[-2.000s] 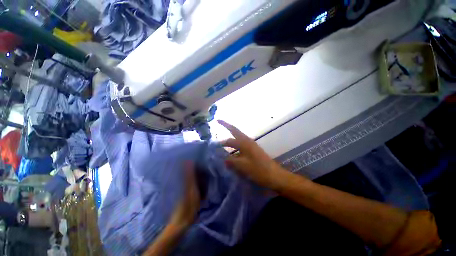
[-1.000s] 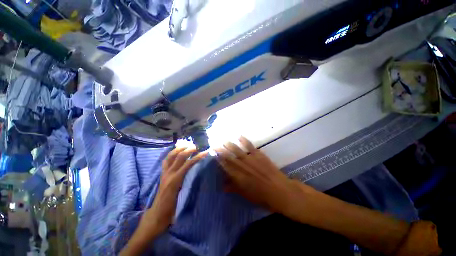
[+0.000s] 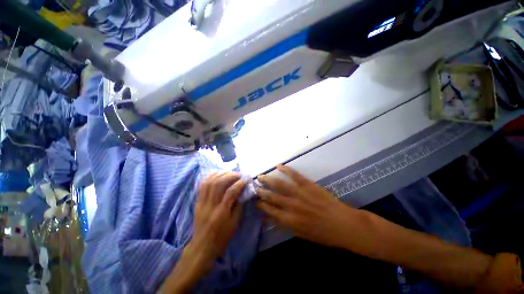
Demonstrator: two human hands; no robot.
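Observation:
The blue striped garment [image 3: 152, 189] hangs bunched at the left end of the white sewing machine [image 3: 253, 63] and runs under both hands. My left hand [image 3: 217, 215] pinches the garment's edge just below the presser foot area [image 3: 226, 150]. My right hand [image 3: 301, 209] holds the same edge close beside it, its fingertips touching a small bright fold [image 3: 253, 185]. The fingertips of the two hands nearly meet. The needle is hidden in the glare.
A yellowish tray [image 3: 434, 95] with whitish bits stands right of the machine. A grey ruler strip [image 3: 396, 163] runs along the table's front edge. A dark green tube [image 3: 43, 28] is at the upper left. Heaps of blue garments [image 3: 34, 97] lie at the left.
Both hands have moved slightly down, away from the presser foot, with the garment edge between them. The garment's dark fold between the hands has dropped or turned. The view has shifted slightly.

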